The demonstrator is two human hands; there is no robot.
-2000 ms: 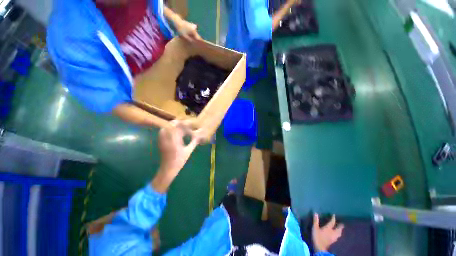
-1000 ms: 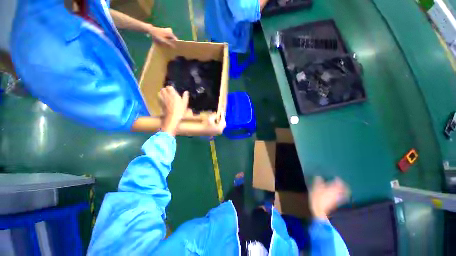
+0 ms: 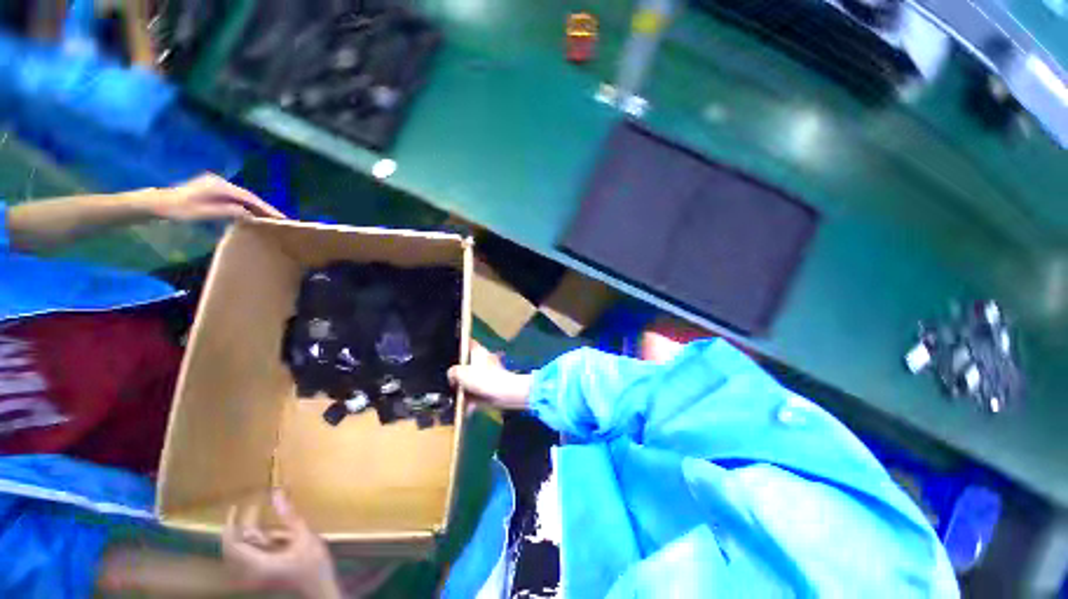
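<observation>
A brown open carton [image 3: 363, 468] is held tilted in front of me, with a heap of small black plastic parts [image 3: 375, 328] against its far right side. My right hand [image 3: 492, 380] grips the carton's right wall, with its fingers over the edge. My left hand [image 3: 281, 550] is at the carton's bottom edge, with its fingers over the rim and its wrist cut off by the picture's edge. A coworker's hand [image 3: 211, 197] holds the top left corner. The coworker's other forearm [image 3: 152, 573] reaches under the bottom edge, its hand mostly hidden.
On the green bench [image 3: 492, 140] are a flat black divided tray [image 3: 691, 228], a tray heaped with dark parts [image 3: 340, 70], an orange-red item [image 3: 580, 38] and a pile of small silvery-black parts [image 3: 966, 351]. Another carton [image 3: 498, 302] stands below the bench edge.
My view has turned towards the bench. My right hand has moved from beside the bench onto the carton's right wall. My left hand has moved from inside the carton to its bottom edge.
</observation>
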